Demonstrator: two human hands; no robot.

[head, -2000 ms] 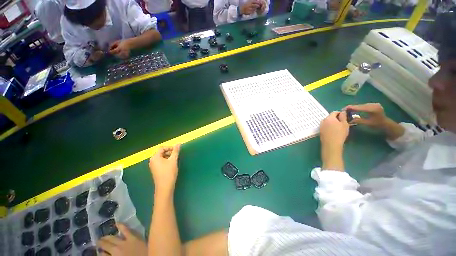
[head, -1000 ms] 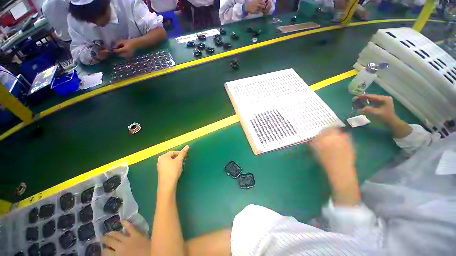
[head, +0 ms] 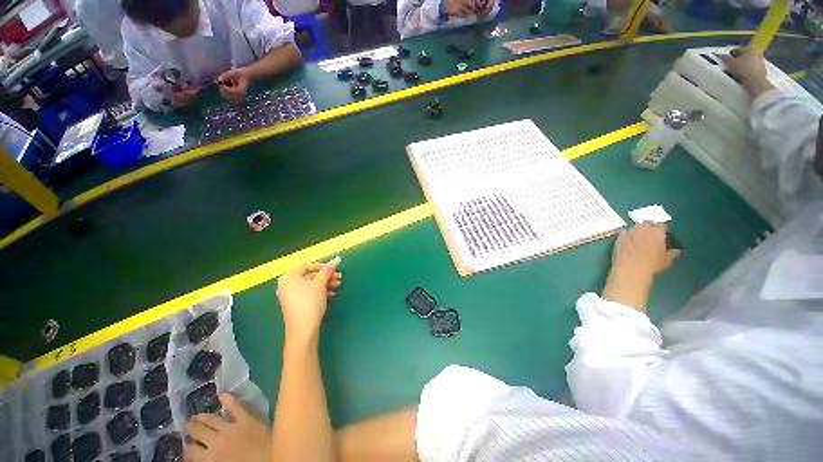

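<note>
Black rounded-square housings (head: pixel 120 394) lie in rows on a wrinkled whitish liner sheet (head: pixel 239 372) at the lower left. My left hand (head: pixel 226 435) rests at the sheet's right edge, fingers spread, beside a housing; it grips nothing visible. My right hand (head: pixel 308 287) is raised at the conveyor's yellow edge, elbow bent, fingers loosely curled. A small pale spot shows at its fingertips; I cannot tell if it holds something. Two more black housings (head: pixel 445 322) lie touching on the green bench, right of my right forearm.
A cream perforated tray (head: pixel 564 194) lies across the yellow edge (head: pixel 370 226). Small metal-edged parts (head: pixel 259 221) lie on the dark green conveyor (head: pixel 180 226). A neighbour's hand (head: pixel 642 253) is beside a white scrap; another reaches to stacked white trays (head: pixel 704 117). Workers sit across.
One of three loose housings is gone from the bench. The small parts on the conveyor have moved right. The neighbour's far hand has moved up to the stacked trays. My hands have barely moved.
</note>
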